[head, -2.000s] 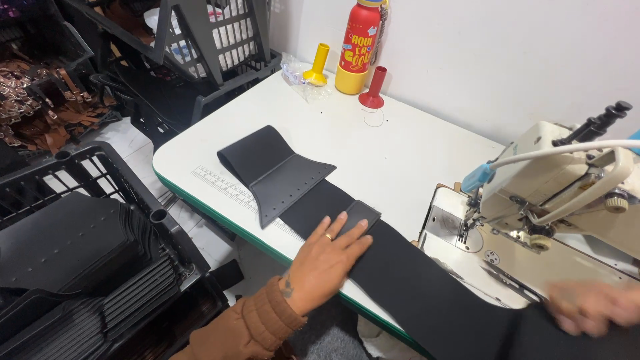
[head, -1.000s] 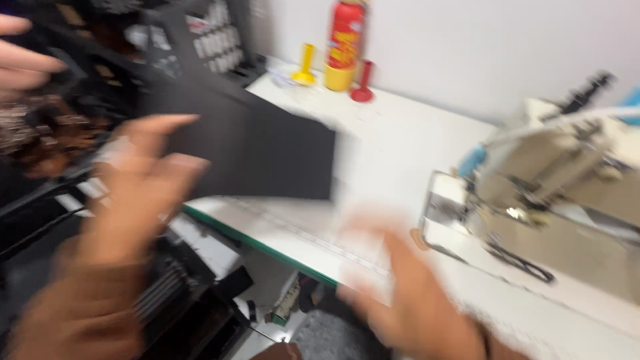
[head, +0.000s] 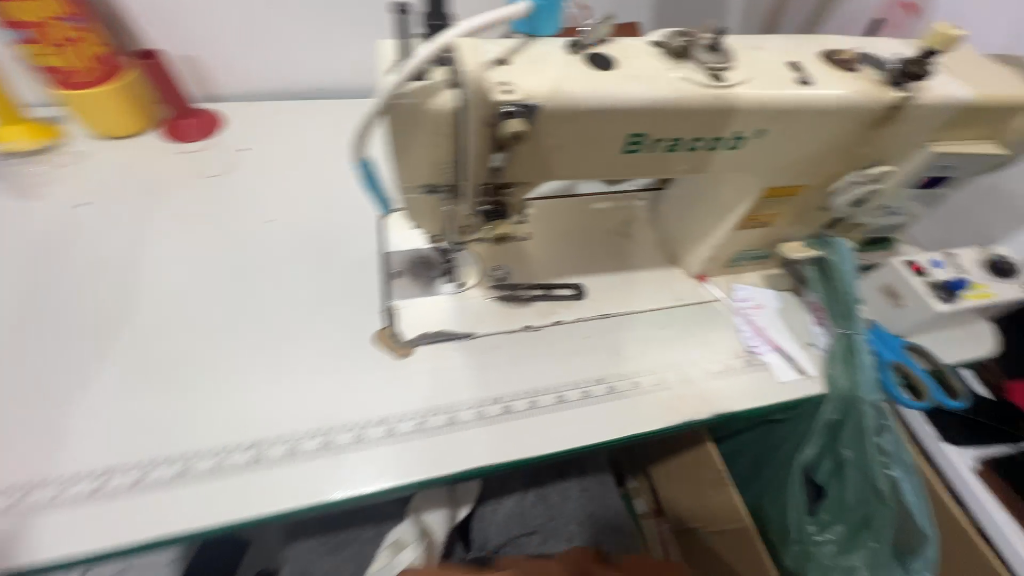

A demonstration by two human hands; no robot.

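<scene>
Neither of my hands can be made out. A blurred brown patch, which may be part of a sleeve or a hand, shows at the bottom edge. A cream industrial sewing machine [head: 576, 136] stands on the white table [head: 200, 320], its needle area at the left end of its bed. A metal slide plate with a slot [head: 540, 293] lies on the bed right of the needle. Along the table's front runs a printed measuring scale [head: 448, 416]. No black fabric piece shows on the table.
At the back left stand a red and yellow bottle [head: 112, 96], a red spool holder [head: 188, 120] and a yellow one [head: 24, 132]. Blue-handled scissors [head: 916, 376], a green plastic bag [head: 856, 464] and paper [head: 768, 332] are at the right. A cardboard box [head: 696, 496] sits below the table edge.
The view has swung right to the machine. The black pieces seen on the table, then raised near my left hand, are out of view, and so are both hands as far as can be told.
</scene>
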